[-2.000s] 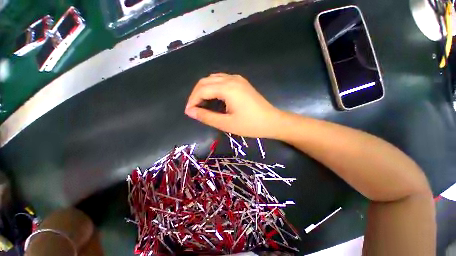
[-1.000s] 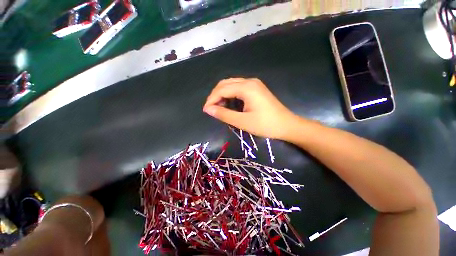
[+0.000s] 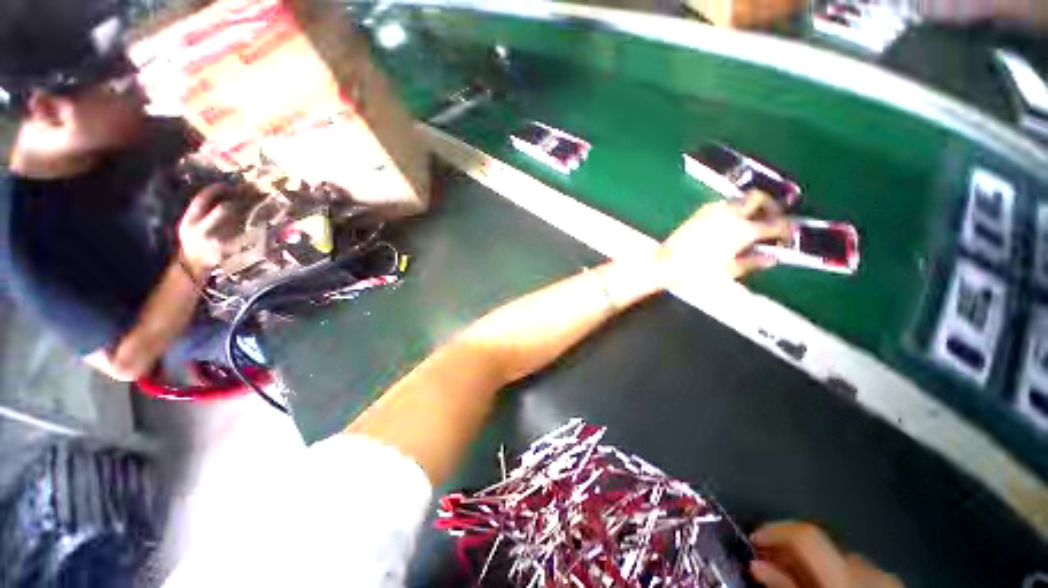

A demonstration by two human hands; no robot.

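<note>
My left hand point(image 3: 718, 247) reaches over the white rail onto the green belt. Its fingers are around the pale end of a keypad phone assembly point(image 3: 827, 245) with a red edge and dark screen. A second keypad phone assembly point(image 3: 741, 175) lies just behind the hand. My right hand point(image 3: 822, 559) is low at the right, cut off by the bottom edge, beside the loose pile of thin red, white and silver strips point(image 3: 598, 511). Its fingertips are close together; whether they hold a strip cannot be told.
Another phone unit point(image 3: 552, 147) lies farther left on the green belt point(image 3: 644, 98). The chipped white rail point(image 3: 563, 214) borders the dark tabletop point(image 3: 460, 253). Several whitish pieces point(image 3: 977, 276) lie at the right. At the left are a seated person point(image 3: 92, 230), a cardboard box point(image 3: 287, 98) and dark cables point(image 3: 299, 281).
The view has swung left, showing the other person and box. My left arm has stretched out to the belt, and its hand has taken hold of a phone. My right hand is now low beside the pile.
</note>
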